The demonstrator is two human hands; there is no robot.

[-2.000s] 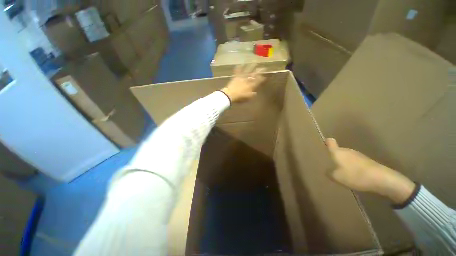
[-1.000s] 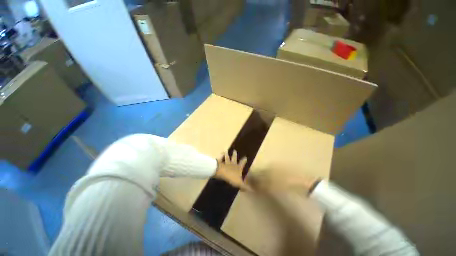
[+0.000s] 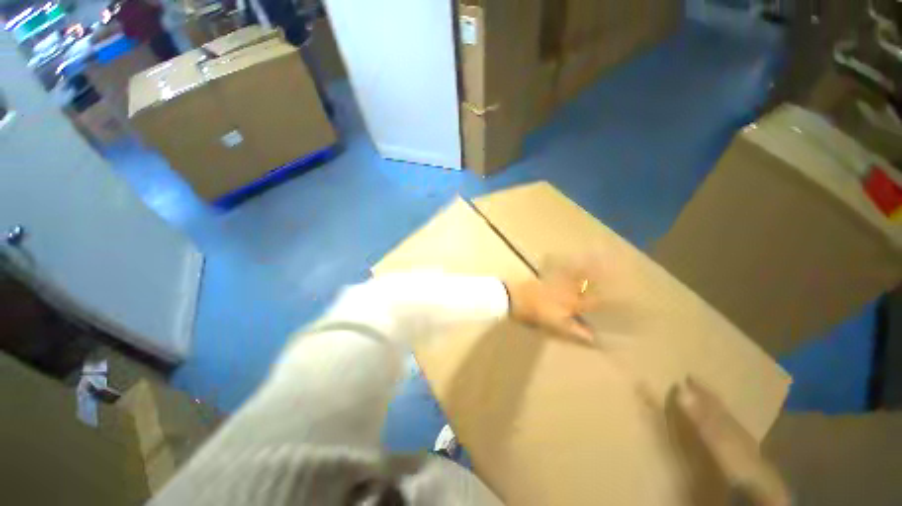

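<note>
A large brown shipping carton (image 3: 495, 395) stands in front of me with its broad top flaps folded down. A dark straight seam shows between two flaps at the far left part, up to my left hand. My left hand (image 3: 554, 301) lies on top near the seam, fingers spread and slightly blurred, holding nothing. My right hand (image 3: 727, 440) is blurred at the lower right over the flap, fingers apart, holding nothing. A red tape gun (image 3: 883, 193) lies on another carton at the right edge.
The carton (image 3: 781, 237) bearing the tape gun stands to the right. A taped carton (image 3: 237, 128) sits on a blue pallet at the upper left. Pale doors (image 3: 396, 79) and stacked cartons (image 3: 492, 74) stand behind. A person (image 3: 143, 22) is partly visible at the upper left.
The view has turned. The upright far flap and the side flaps with a dark gap between them are now covered by flaps lying down. Both hands have moved onto these outer flaps.
</note>
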